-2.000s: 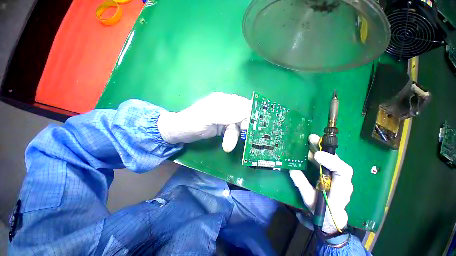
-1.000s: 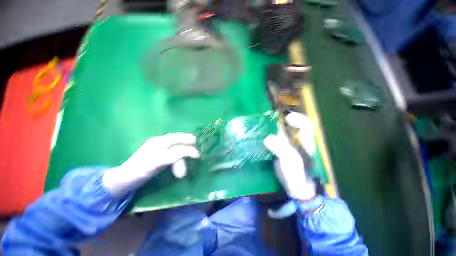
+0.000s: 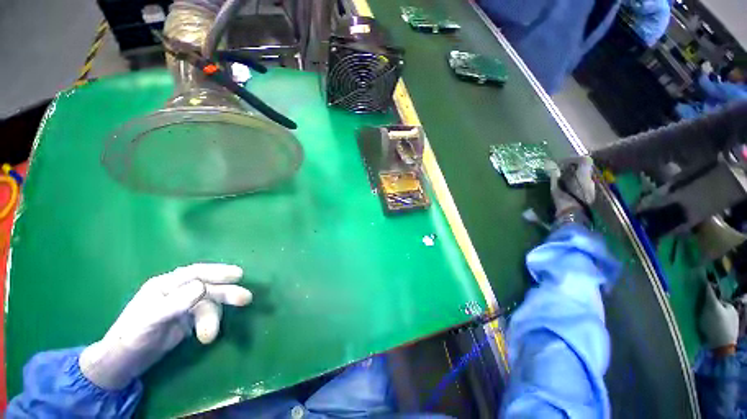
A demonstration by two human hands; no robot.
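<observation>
My right hand (image 3: 573,184), in a white glove, reaches over the dark green conveyor belt (image 3: 483,221). Its fingertips are at the right edge of a green circuit board (image 3: 521,163) lying on the belt. A dark thing shows at this hand; whether it is the soldering iron, and how firmly the fingers grip, I cannot tell. My left hand (image 3: 176,315), also white-gloved, is over the front left of the green mat (image 3: 287,270), fingers loosely apart and empty. The iron stand (image 3: 403,186) with its yellowish tray is at the mat's right edge; no iron shows in it.
A round clear disc (image 3: 205,155) hangs over the mat. A black round fan (image 3: 363,76) stands behind the stand. Two more boards (image 3: 477,67) (image 3: 429,20) lie farther up the belt. Another person's blue sleeve and white glove (image 3: 719,319) show at the far right.
The view has swung right. The circuit board has gone from between my hands over the mat to the belt. My right arm has stretched right; my left hand has let go.
</observation>
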